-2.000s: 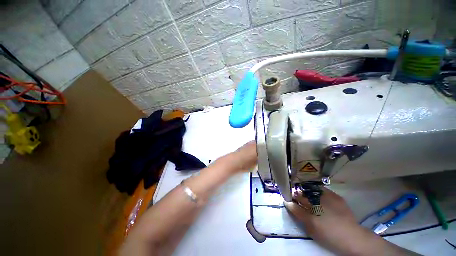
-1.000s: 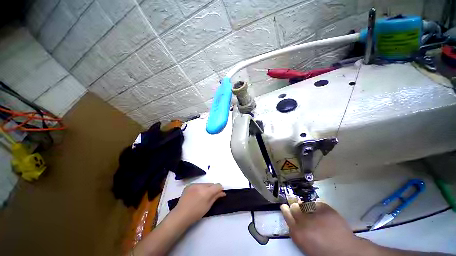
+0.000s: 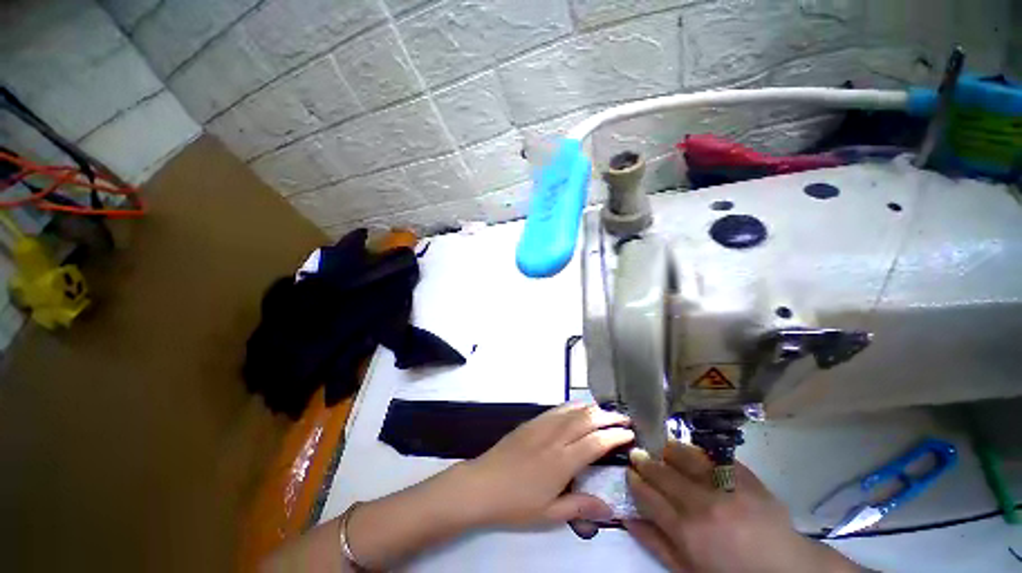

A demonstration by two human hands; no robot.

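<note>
A dark fabric strip (image 3: 465, 429) lies flat on the white table, running from the left to under the sewing machine head (image 3: 728, 336). My left hand (image 3: 549, 459) lies with its fingertips on the strip's right part, just left of the needle area. My right hand (image 3: 712, 509) is at the front of the head, its fingertips beside the left ones, partly behind the tension knob (image 3: 724, 475). The needle and presser foot are mostly hidden by the head and fingers. Whether my right fingers pinch the cloth cannot be seen.
A crumpled dark fabric pile (image 3: 331, 325) lies at left by the cardboard (image 3: 146, 369). Blue-handled thread snips (image 3: 897, 487) lie right of my right hand, with a green stick-like tool (image 3: 993, 476) beyond. A blue lamp head (image 3: 555, 213) hangs behind the machine head; a red-handled tool (image 3: 751, 159) is behind the machine.
My left hand has moved right along the strip, from its left part to beside the needle area. The strip's left end is now uncovered. The camera view has also shifted.
</note>
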